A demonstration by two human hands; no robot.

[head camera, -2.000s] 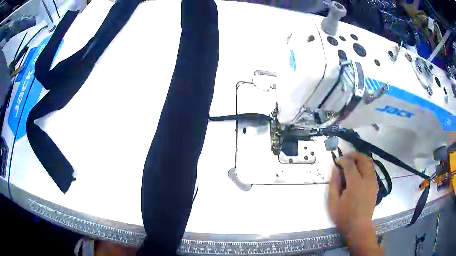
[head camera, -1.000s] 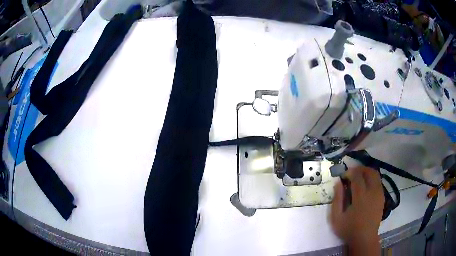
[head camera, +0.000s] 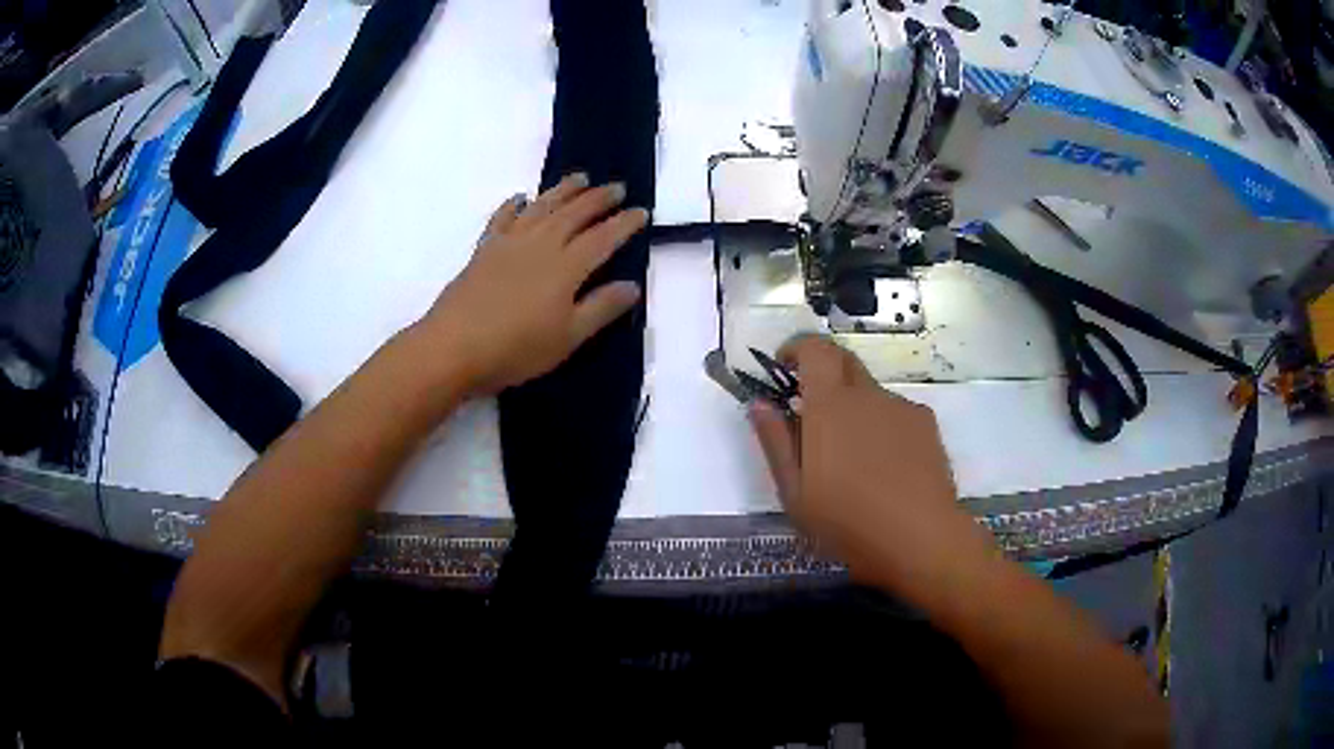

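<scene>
A wide black rib band [head camera: 574, 454] lies front to back across the white table and hangs over its front edge. My left hand [head camera: 544, 285] lies flat on the band with its fingers spread. My right hand [head camera: 856, 446] holds small dark-bladed thread snips [head camera: 773, 378], blades pointing left, beside the needle plate [head camera: 761, 315]. A thin black binding tape [head camera: 699, 233] runs from the band to the presser foot [head camera: 822, 278] and on to the right.
The white Jack machine head [head camera: 1010, 161] stands at the back right. Black shears [head camera: 1094, 373] lie beneath it. Orange tape guide fittings [head camera: 1270, 384] are at the right edge. Spare rib bands [head camera: 234, 373] lie at left. A table-edge ruler [head camera: 702, 558] runs along the front.
My left hand has come into view onto the band. My right hand has moved left from beside the machine's foot and now holds the snips. The view has shifted.
</scene>
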